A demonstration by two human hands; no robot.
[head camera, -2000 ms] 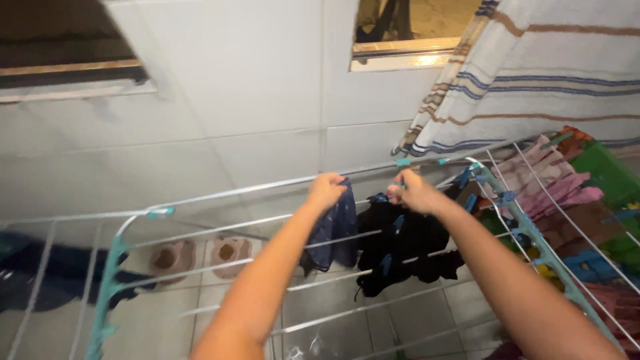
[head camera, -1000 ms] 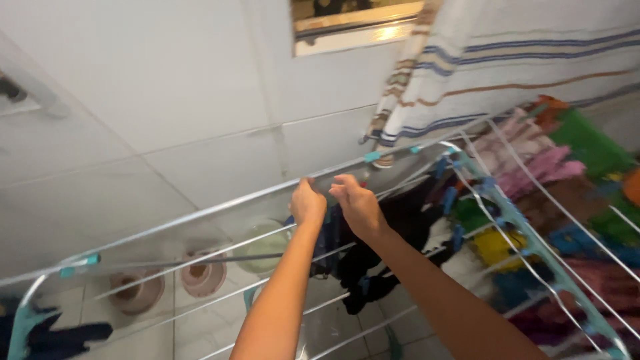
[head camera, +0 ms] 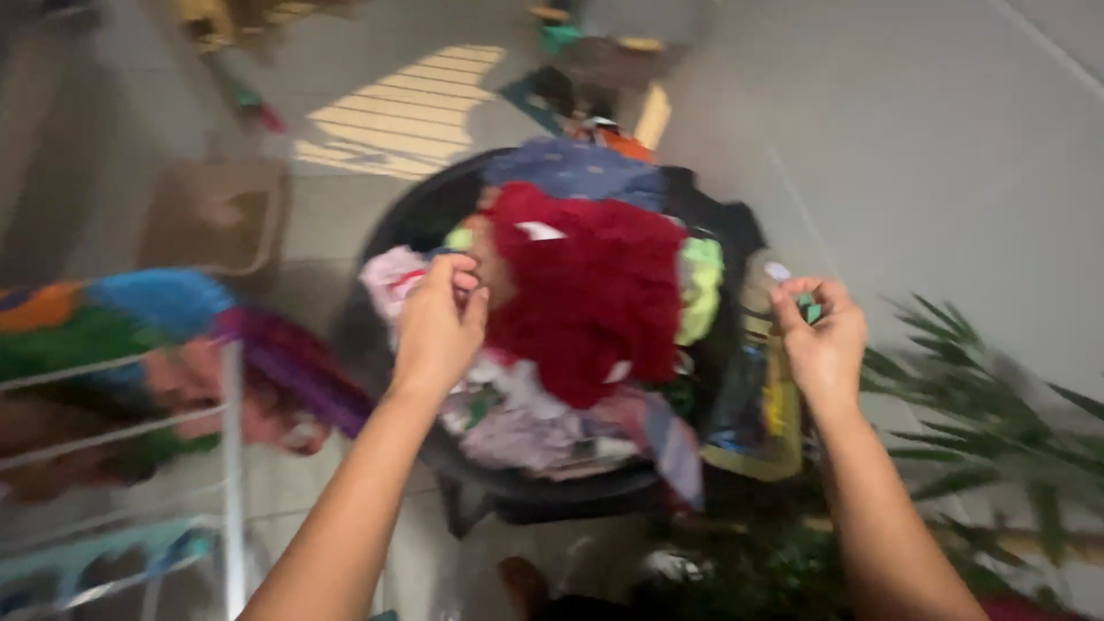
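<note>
A round black tub (head camera: 509, 504) holds a heap of clothes, with a dark red garment (head camera: 595, 293) on top. Over the tub's left side is my left hand (head camera: 444, 323), fingers loosely curled near a pink cloth (head camera: 392, 276); whether it grips anything is unclear through the blur. My right hand (head camera: 819, 332), beyond the tub's right edge, holds small green clothespins (head camera: 808, 308). Just behind its fingertips is a container (head camera: 776, 466) with blue and yellow things inside. A blue denim-like garment (head camera: 578, 172) lies at the heap's far side, and a neon yellow cloth (head camera: 700, 289) at its right.
At the left stands a drying rack (head camera: 233, 483) hung with colourful clothes (head camera: 164, 297). A leafy plant (head camera: 957, 405) grows at the right beside the wall (head camera: 940, 155). A brown dustpan-like object (head camera: 216, 216) is on the tiled floor (head camera: 328, 224).
The view has swung from the rack to the clothes tub. My hands, close together over the rack's rail before, are now wide apart. Green clothespins now show in my right hand.
</note>
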